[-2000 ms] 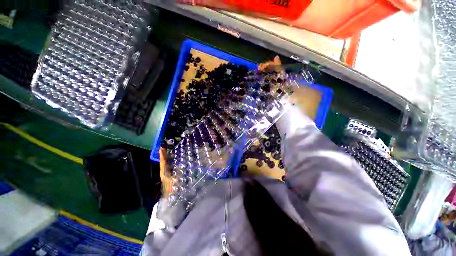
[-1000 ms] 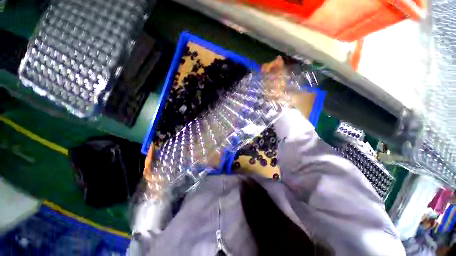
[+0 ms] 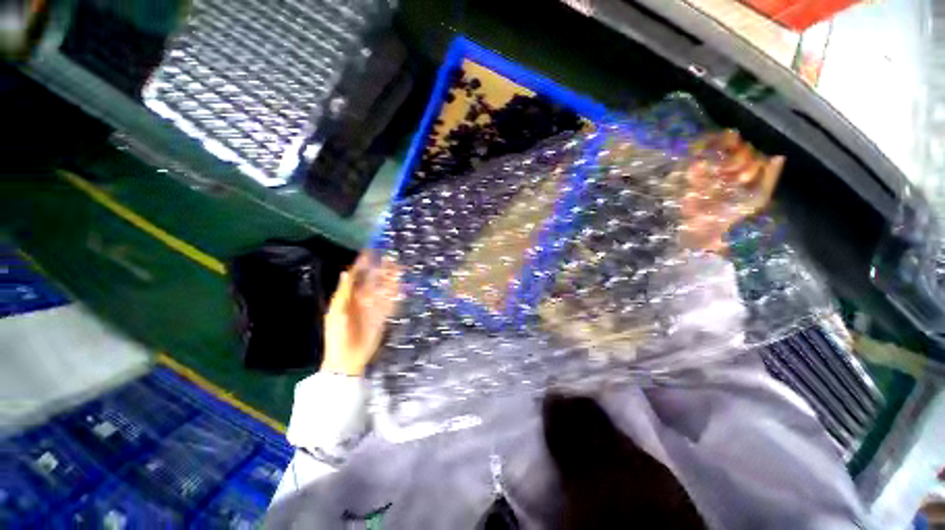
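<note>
A clear blister tray (image 3: 477, 357) lies spread over the blue parts bins (image 3: 420, 155), and the bins and my sleeve show through it. My left hand (image 3: 360, 311) holds the tray's left edge. My right hand (image 3: 725, 192) is at the tray's right part, seen through the plastic with fingers spread; it looks blurred, and its grip is partly unclear. Small black parts (image 3: 466, 129) lie on the tan liner (image 3: 487, 85) at the far end of the left bin. The tray hides much of both bins.
A stack of empty blister trays (image 3: 259, 88) stands at the upper left, beside dark trays (image 3: 358, 129). A black stool (image 3: 278, 305) is on the green floor. Filled trays (image 3: 824, 378) lie at the right. An orange-red bin (image 3: 803, 10) is at the top right.
The tray has changed from tilted over the left bin to spread wide across both bins. My right hand has moved right. The view has shifted, so the bins appear further right.
</note>
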